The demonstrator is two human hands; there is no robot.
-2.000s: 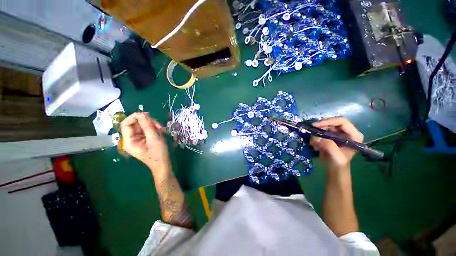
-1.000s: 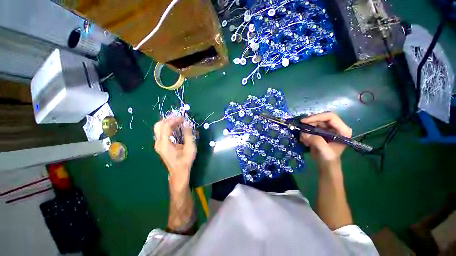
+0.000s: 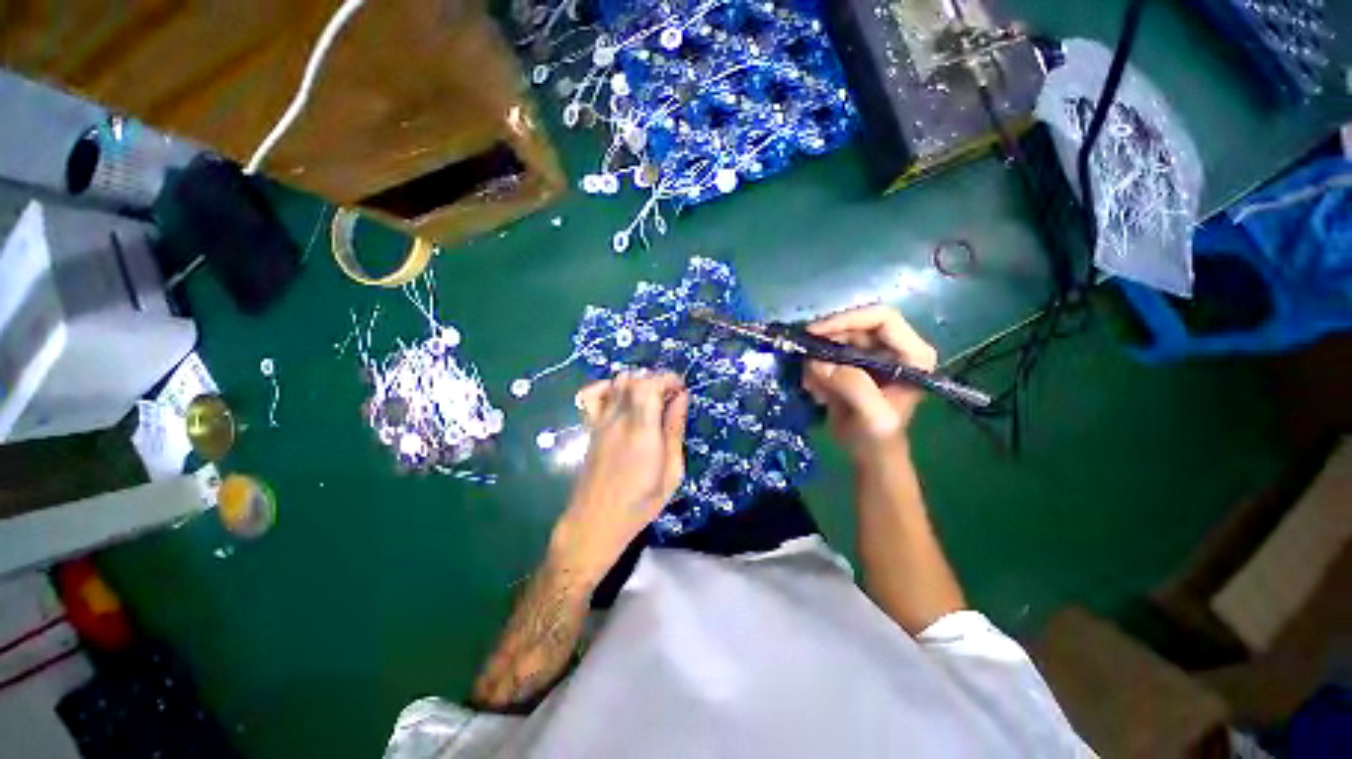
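A blue circuit-board panel (image 3: 741,430) lies at the bench's front edge. A white wired disc (image 3: 521,387) trails off its left side, another (image 3: 546,439) lies below it. My left hand (image 3: 638,430) is over the panel's left part, fingertips pinched together; whether they grip a wired disc is hidden. My right hand (image 3: 872,371) holds a black soldering iron (image 3: 890,368) like a pen, its tip over the panel's upper part. A loose pile of wired discs (image 3: 430,400) lies left of my left hand.
Behind are a brown wooden box (image 3: 282,89), a tape roll (image 3: 374,249), a blue panel stack (image 3: 727,89) with trailing discs, a metal box (image 3: 949,89) and a clear bag (image 3: 1134,178). A red ring (image 3: 955,257) lies right. A white device (image 3: 89,326) is left.
My left hand has moved from the wired-disc pile right onto the panel. The iron stays over the panel's upper part. The whole view has shifted, so the bench things appear further left.
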